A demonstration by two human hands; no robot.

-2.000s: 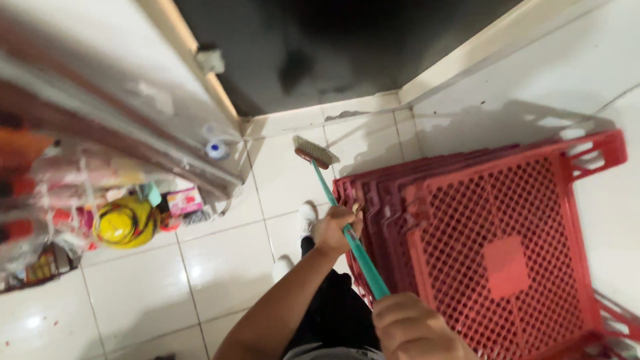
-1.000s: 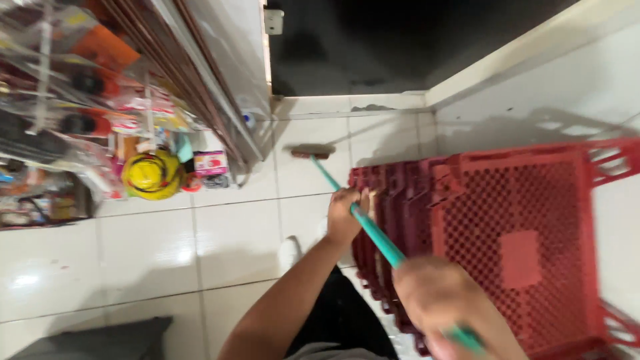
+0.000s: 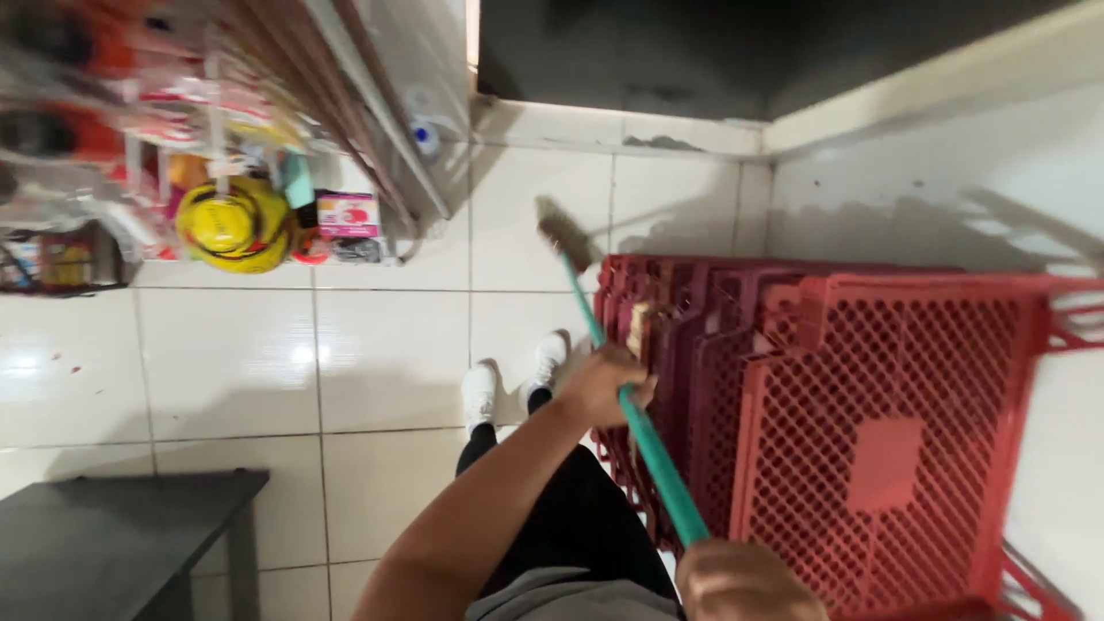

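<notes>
A green broom handle [image 3: 660,461] slants from the lower middle up to a blurred broom head [image 3: 556,231], whose bristles are on the white floor tiles left of the crates. My left hand [image 3: 608,388] is wrapped around the middle of the handle, close beside the stack. Nearer to me, my right hand [image 3: 746,582] grips the upper end of the handle, partly cut off by the bottom edge. White shoes [image 3: 479,397] stand left of the handle on the tiles [image 3: 388,354].
Stacked red plastic crates [image 3: 875,431] fill the right side. At left, a rack of packaged goods holds a yellow ball [image 3: 233,226]; metal poles [image 3: 379,103] lean beside it. A dark table [image 3: 129,535] is at lower left. A dark door panel [image 3: 621,56] and a wall [image 3: 949,172] bound the corner.
The broom head has turned from lying crosswise to a steep slant and sits lower, nearer the crates. Both hands keep hold of the handle. More of the dark table shows at lower left.
</notes>
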